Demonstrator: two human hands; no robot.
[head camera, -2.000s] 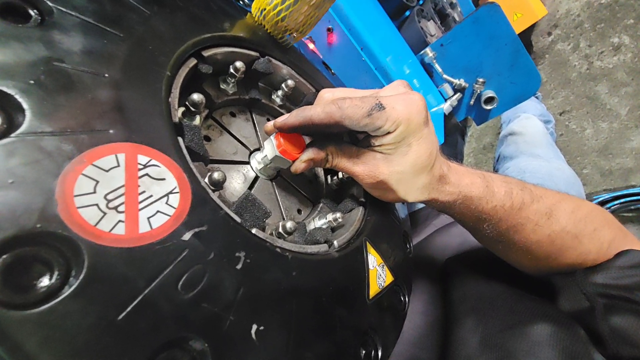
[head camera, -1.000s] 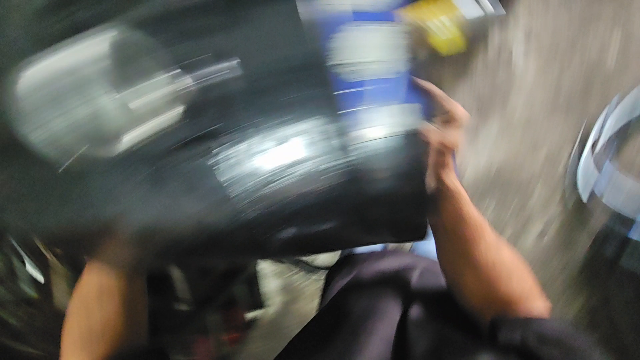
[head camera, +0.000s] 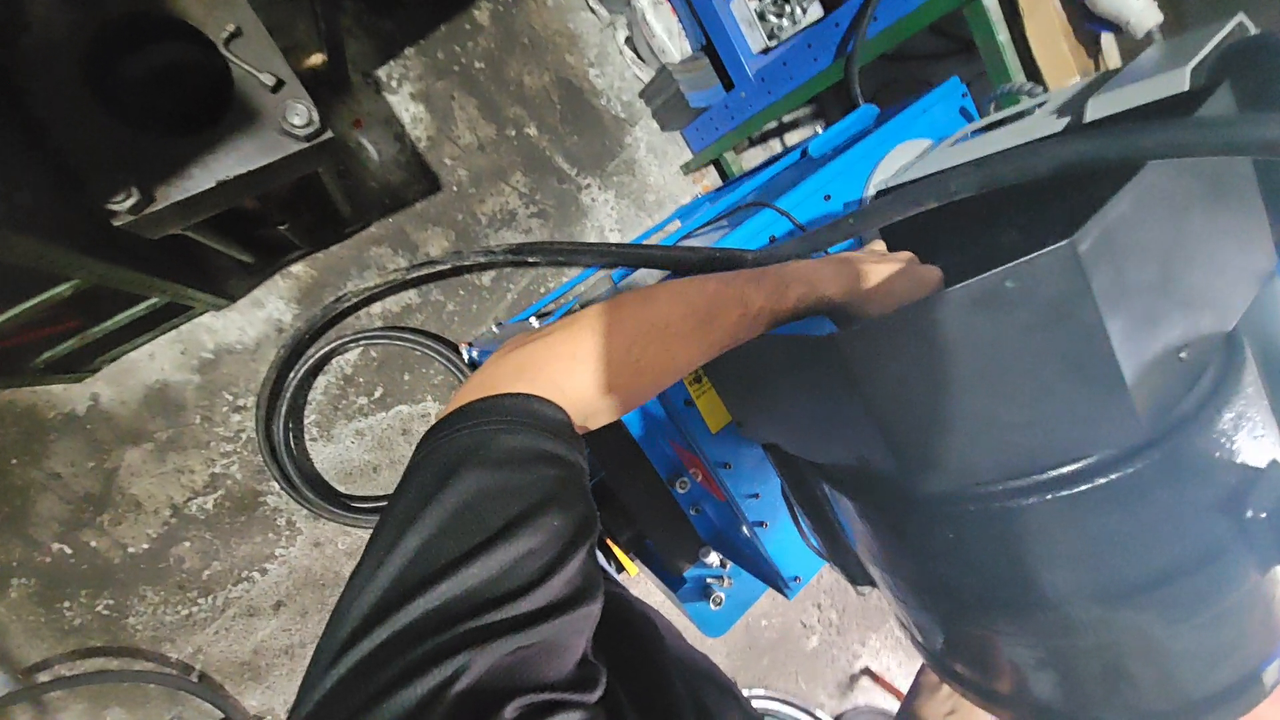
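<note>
My left hand (head camera: 890, 280) reaches over the edge of the dark grey housing (head camera: 960, 390) of what looks like a hose crimping machine. Its fingers go down behind the housing edge, so what they touch or hold is hidden. Just above the hand and forearm passes a thick black hose (head camera: 690, 258), which loops down on the left. The machine's blue metal base (head camera: 740, 520) shows below the forearm. My right hand cannot be made out; a blurred skin-toned patch at the bottom edge may be part of that arm.
Coiled black hose (head camera: 290, 440) lies on the stained concrete floor (head camera: 520, 130). A dark metal machine with bolts (head camera: 230, 180) stands at upper left. A blue and green rack (head camera: 790, 110) holding small parts is at the top. More hose (head camera: 110, 670) lies at lower left.
The view has swung far round to another side of the machine. The die opening, and the red-capped metal fitting held there two seconds ago, are out of sight. My left arm now stretches across the housing.
</note>
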